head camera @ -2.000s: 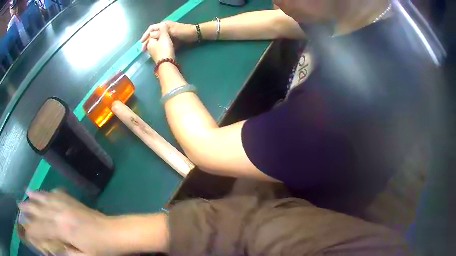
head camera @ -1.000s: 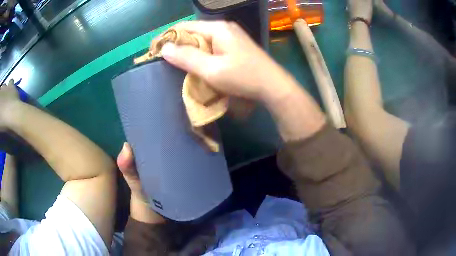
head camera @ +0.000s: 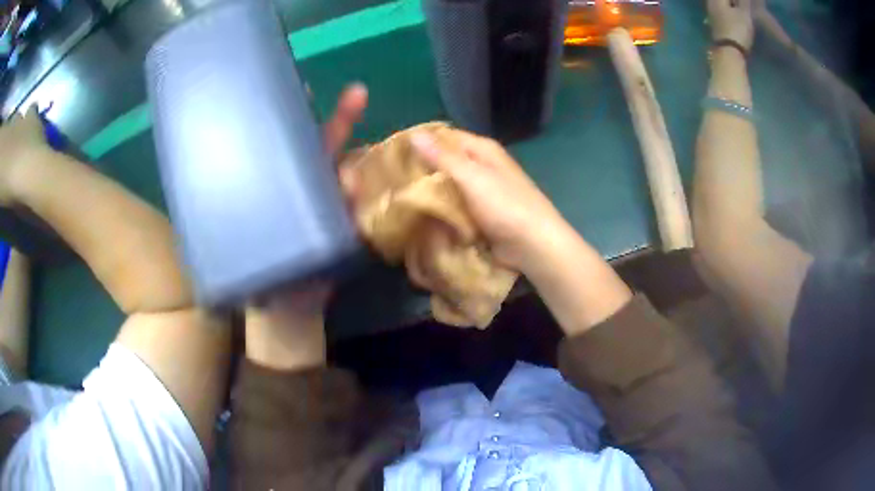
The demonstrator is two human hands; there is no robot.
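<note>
A grey mesh speaker (head camera: 240, 153) is held up at the left centre, tilted and blurred, with light shining on its face. My left hand (head camera: 293, 299) holds it from below and behind; most of the hand is hidden by the speaker. A finger shows beside the speaker's right edge. My right hand (head camera: 484, 192) holds a crumpled tan cloth (head camera: 437, 225) just right of the speaker. I cannot tell whether the cloth touches the speaker.
Another speaker (head camera: 494, 62) stands on the green work surface (head camera: 600, 173) beyond my right hand. A mallet (head camera: 652, 144) with an orange head lies right of it. A neighbour's arm (head camera: 734, 182) rests at the right, another person's arm (head camera: 96, 225) at the left. A conveyor (head camera: 355, 11) runs behind.
The speaker in my left hand has moved up and left and changed its tilt. My right hand with the cloth has come down from its top end to its right side.
</note>
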